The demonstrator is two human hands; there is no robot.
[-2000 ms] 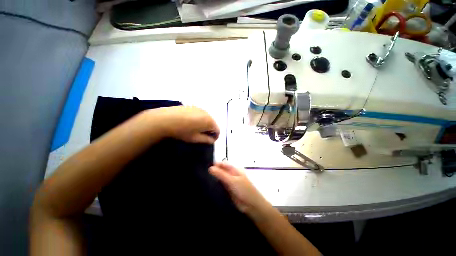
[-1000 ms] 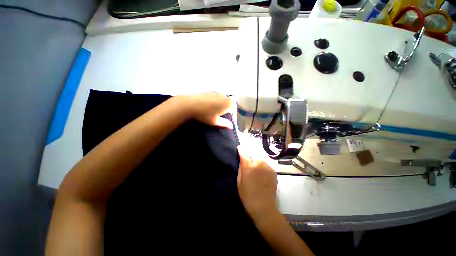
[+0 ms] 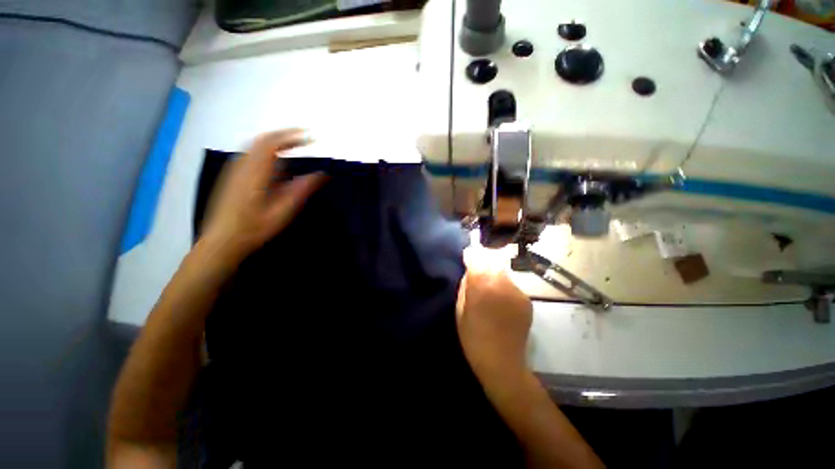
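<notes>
A large dark navy garment piece lies left of the needle and hangs over the table's front edge. Its right edge reaches the brightly lit needle area. My left hand is blurred, over the cloth's upper left part, thumb and fingers apart. My right hand is closed on the cloth's right edge just in front of the needle area. The chrome guard hides the needle. A small white label lies on the machine bed beside a brown patch.
The cream machine head fills the upper right. A slotted metal piece lies on the bed right of the needle. A blue strip runs along the table's left edge, beside the grey-blue partition.
My left hand has left the cloth's edge near the needle and moved left. My right hand and the cloth's edge have moved right, up to the needle area. The view has shifted.
</notes>
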